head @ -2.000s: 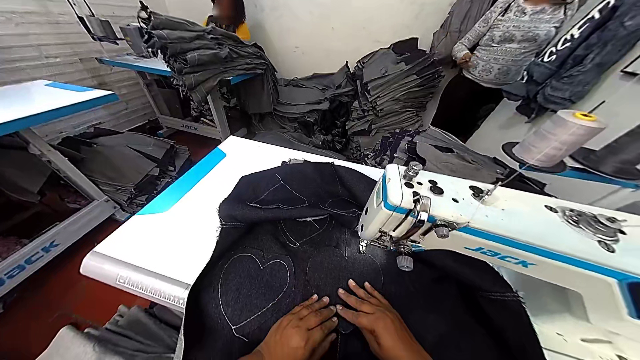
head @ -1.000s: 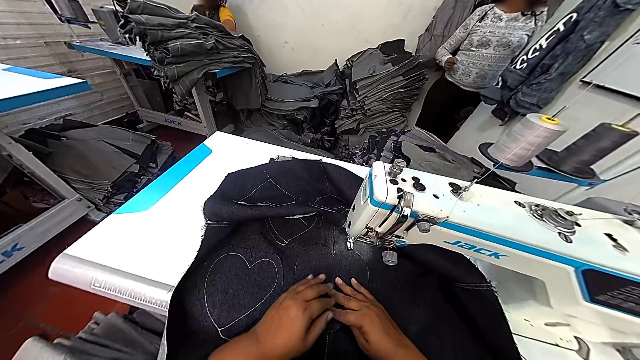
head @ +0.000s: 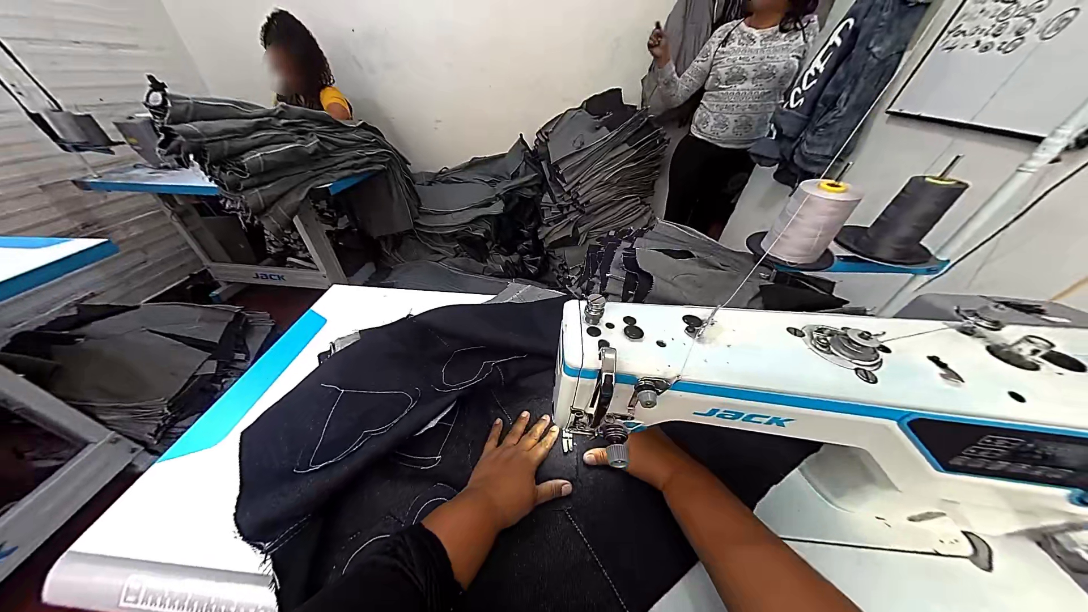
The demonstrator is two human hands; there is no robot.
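Observation:
Dark denim fabric (head: 357, 408) with light stitched heart outlines lies across the sewing table and under the head of a white Jack sewing machine (head: 748, 365). My left hand (head: 514, 476) rests palm down on the denim, fingers spread, just left of the presser foot (head: 568, 440). Right of the foot, my right hand (head: 637, 459) reaches behind the needle area; its thumb shows on the cloth, while the machine head hides most of its fingers. White thread runs from a cone (head: 812, 223) down to the machine.
A dark thread cone (head: 909, 219) stands at the right. Behind the table are stacks of grey denim pieces (head: 599, 161). More cloth covers another table (head: 170, 181) at the back left. One person sits there; another stands at the back right.
Both hands were side by side in front of the foot; now they are apart on either side of it. The denim has shifted and its far left part is folded over. The view has moved.

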